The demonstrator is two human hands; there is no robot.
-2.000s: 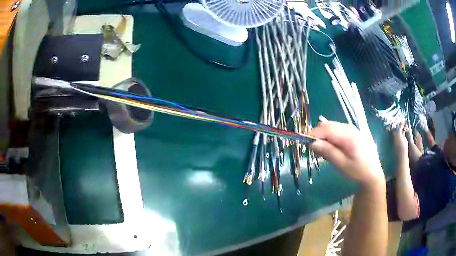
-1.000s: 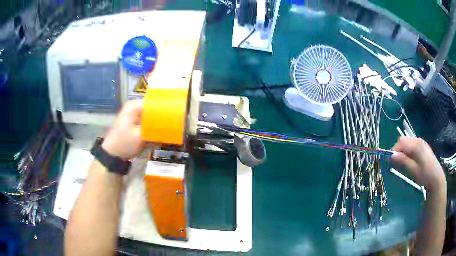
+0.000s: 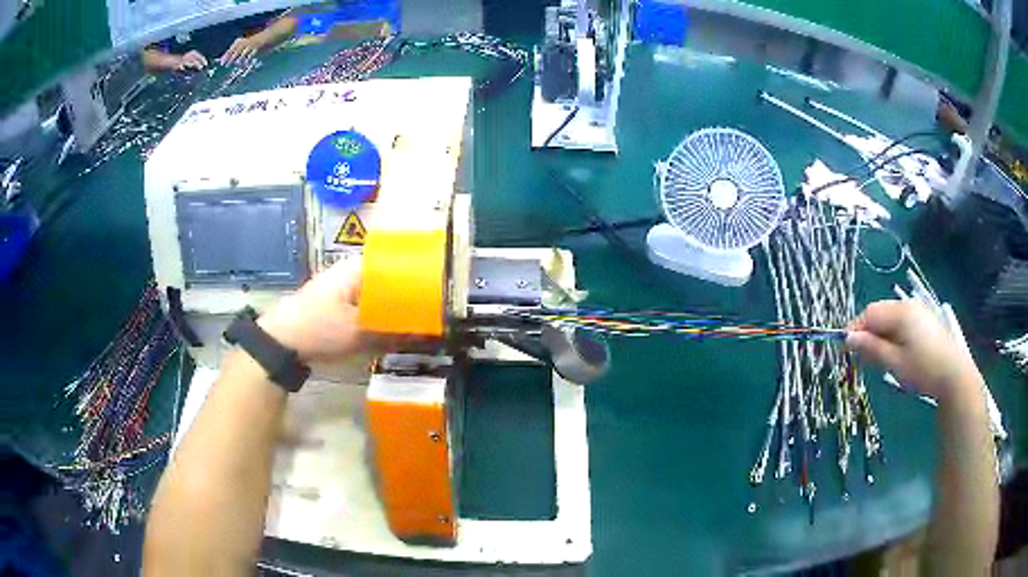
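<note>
My right hand [image 3: 907, 344] grips the right end of a multicoloured wire bundle [image 3: 688, 327], held taut and nearly level. The bundle's left part enters the winding head [image 3: 507, 295] of the cream taping machine [image 3: 282, 124]. A grey tape roll [image 3: 578, 354] sits on the arm just below the bundle. My left hand [image 3: 321, 310], with a black wristband, is at the left side of the upper orange guard [image 3: 404, 282]. Its fingertips are hidden behind the guard, so what they hold cannot be seen.
Wrapped harnesses [image 3: 817, 338] lie behind and below the bundle's right end. A white fan [image 3: 721, 192] stands above them. Unwrapped harnesses [image 3: 124, 394] lie left of the machine. Another device [image 3: 577, 124] stands at the back. Another person's hands [image 3: 209, 56] are at upper left.
The view has swung left and up, bringing in the machine, my left hand and the far side of the bench. The bundle is more level. My right hand still holds its end.
</note>
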